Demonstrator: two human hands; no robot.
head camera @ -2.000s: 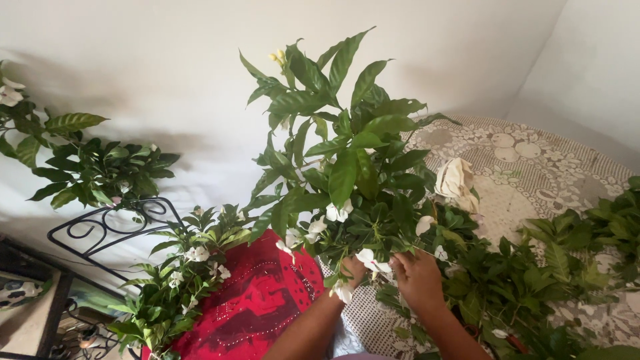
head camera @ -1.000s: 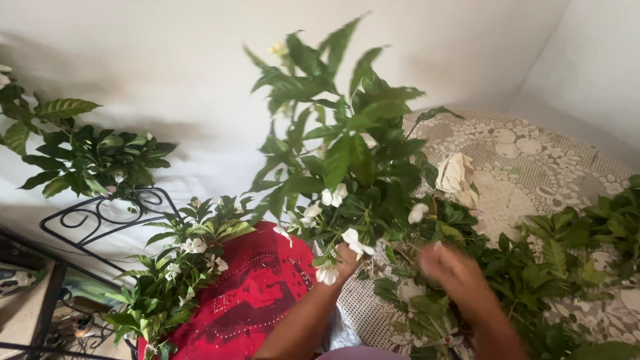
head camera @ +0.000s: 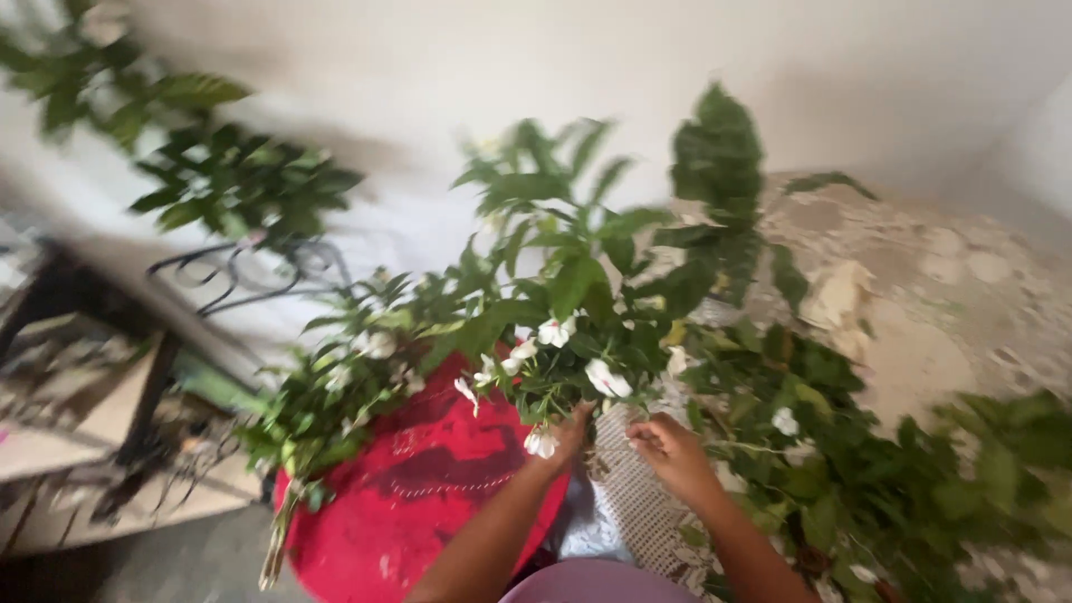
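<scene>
My left hand (head camera: 571, 440) is closed around the lower stems of a leafy bunch (head camera: 578, 285) with white flowers. Just right of those stems is my right hand (head camera: 666, 444), its thumb and fingertips close together; whether a thin stem lies between them cannot be told. A tall leafy sprig (head camera: 716, 159) rises behind the bunch on its right, blurred. Loose green cuttings (head camera: 879, 477) with a few white flowers lie on the lace tablecloth (head camera: 938, 318) to the right. Another tied-looking bunch (head camera: 327, 410) rests on the red cushioned seat (head camera: 419, 502) at left.
A black wrought-iron chair back (head camera: 251, 272) stands by the wall at left, with more foliage (head camera: 251, 180) above it. Cluttered shelves (head camera: 75, 427) are at the far left. A crumpled pale cloth or paper (head camera: 837, 301) lies on the table. A purple rounded edge (head camera: 599, 582) shows at the bottom.
The held bunch is lower and more to the left relative to the table. A tall sprig now stands apart at its right. My right hand has come back near the stems. The view has shifted left.
</scene>
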